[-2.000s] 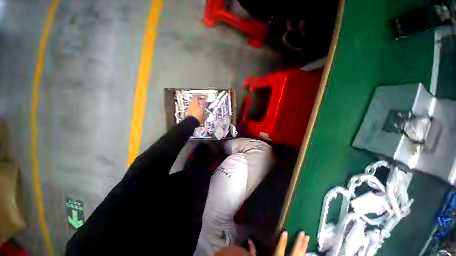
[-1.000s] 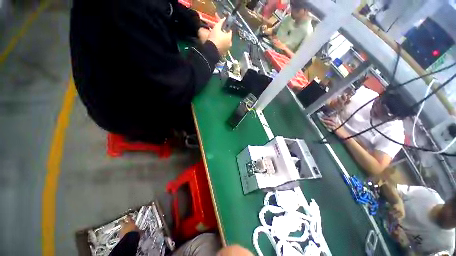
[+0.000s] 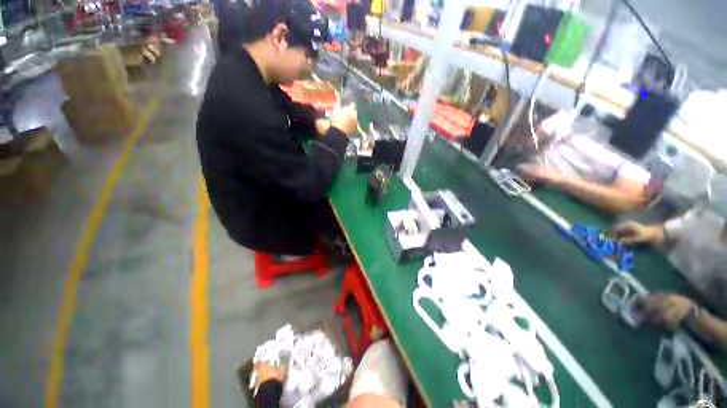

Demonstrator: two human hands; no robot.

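An open box [image 3: 249, 371] stands low beside the bench. It is piled with white plastic parts [image 3: 307, 362], too blurred to tell apart. My left hand [image 3: 271, 373], in a black sleeve, is in the box at the left side of the pile. Its fingertips are blurred among the parts, so any grip is unclear. A blurred bit of skin at the bottom edge, by my light trouser leg, seems to be my right hand [image 3: 376, 401], mostly cut off. White loop housings [image 3: 498, 355] lie heaped on the green bench [image 3: 371, 243].
A person in black [image 3: 255, 151] sits at the bench ahead. Red stools [image 3: 359, 307] stand beside it. A grey box-like holder [image 3: 408, 239] and black device [image 3: 379, 185] are beyond the heap. Across are workers' arms and blue parts [image 3: 598, 245]. A white post [image 3: 430, 103] rises from the bench.
The view has swung up and forward, showing more of the line. My left hand stays in the box. My right fingers, earlier at the bench edge, no longer show clearly.
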